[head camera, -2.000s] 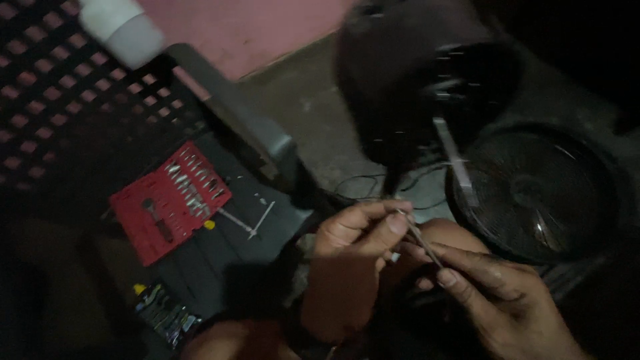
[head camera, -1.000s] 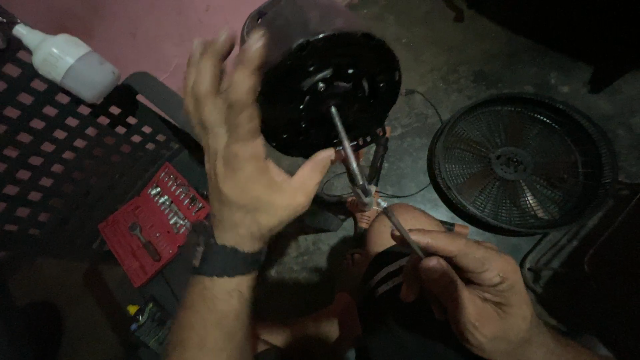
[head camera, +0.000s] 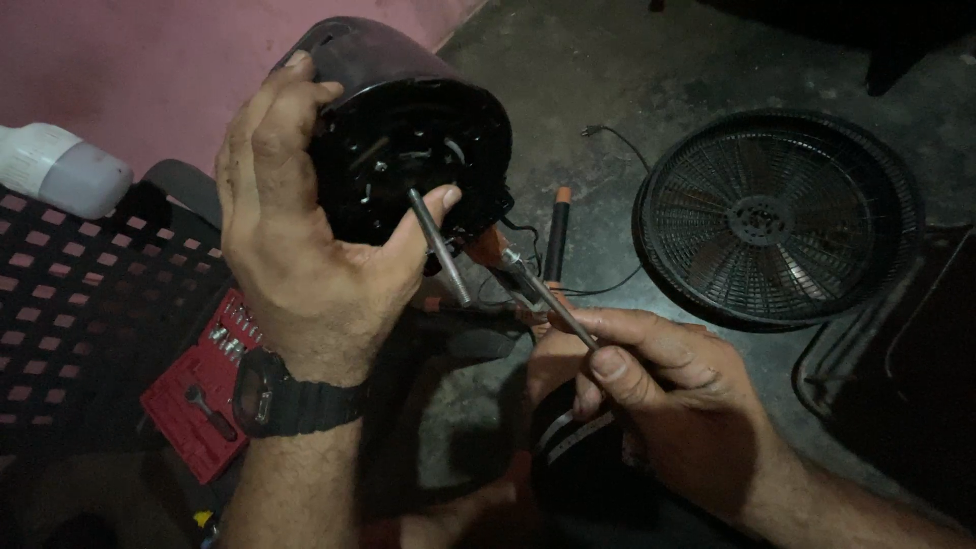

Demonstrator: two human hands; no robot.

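My left hand [head camera: 305, 229], with a black watch on its wrist, grips the black motor housing [head camera: 389, 69] of a fan, fingers on its rim and thumb across the front. From the housing's dark face sticks a metal shaft [head camera: 441, 248] with a threaded end. My right hand [head camera: 656, 374] holds a thin metal rod [head camera: 560, 309], likely a screwdriver shank, between thumb and fingers. The rod's far end is at a small shiny metal part [head camera: 511, 258] below the housing, beside an orange piece [head camera: 486, 245]; whether they touch, I cannot tell. The rod's near end is hidden in my palm.
A black fan grille [head camera: 808, 297] with blades lies on the floor at the right, a plugged cord end [head camera: 591, 131] near it. A red socket set case [head camera: 187, 415] is at lower left, beside a black perforated chair [head camera: 76, 305] and a white bulb [head camera: 69, 171]. An orange-and-black stand leg [head camera: 559, 236] extends below the housing.
My left hand was raised with fingers spread in front of the housing; now it grips the housing. My right hand still holds the rod, whose far end is now close below the housing.
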